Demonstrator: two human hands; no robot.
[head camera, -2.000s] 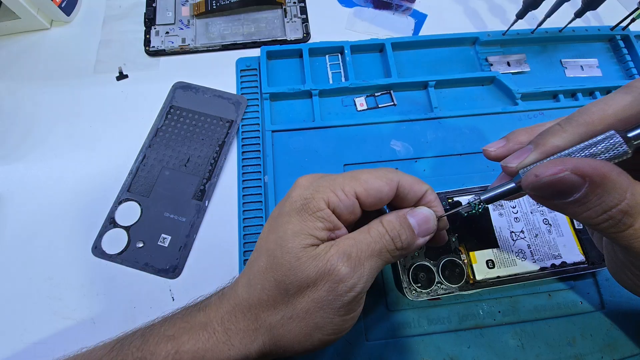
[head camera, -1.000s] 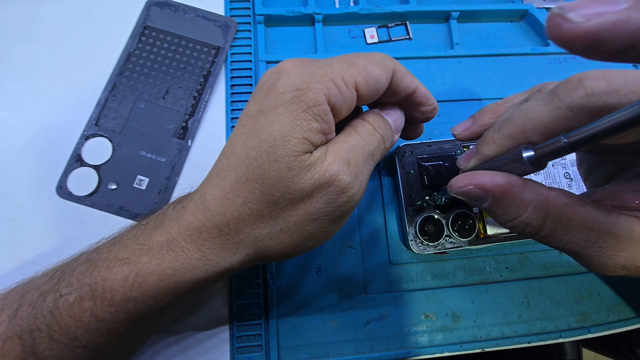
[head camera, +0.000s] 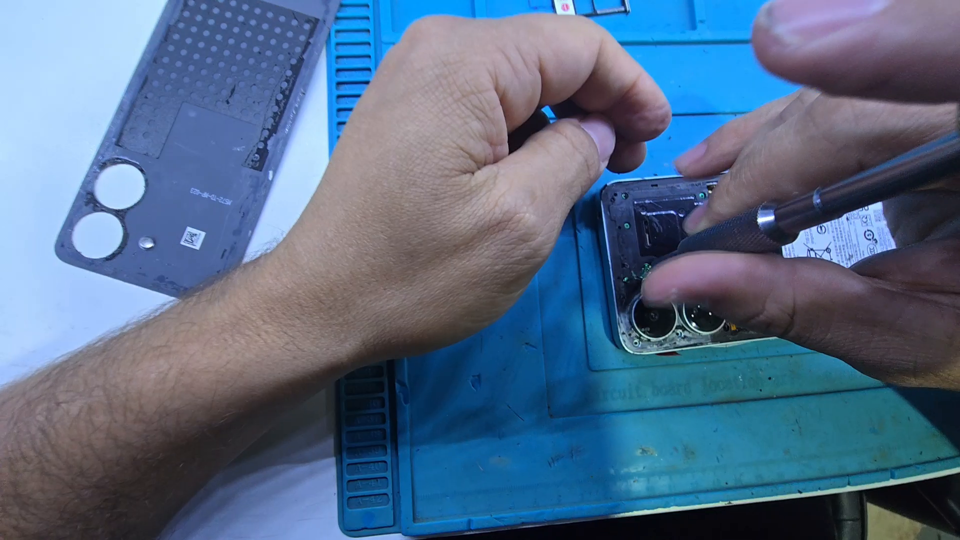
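Observation:
An opened smartphone (head camera: 667, 217) lies on the blue silicone repair mat (head camera: 495, 442), its two round camera lenses (head camera: 654, 318) facing up. My right hand (head camera: 810, 292) grips a precision screwdriver (head camera: 847, 196) by its knurled shaft over the upper part of the phone; the driver's tip is hidden by the fingers. Part of the white-labelled battery (head camera: 847, 236) shows beyond the hand. Just left of the phone, above the mat, my left hand (head camera: 487, 180) is curled with thumb and index finger together. Whether something small is between them cannot be seen.
At the left, the grey back cover (head camera: 202, 150) of a phone lies on the white table (head camera: 45, 97), inner side up, partly beside my left forearm. A SIM tray (head camera: 589, 6) sits in a mat compartment at the top edge. The mat's ribbed left border (head camera: 366, 450) runs beneath my left wrist.
The left fingers, at the screwdriver's tip two seconds ago, are now apart from it. The right hand has brought the screwdriver down over the phone. The view has moved in closer.

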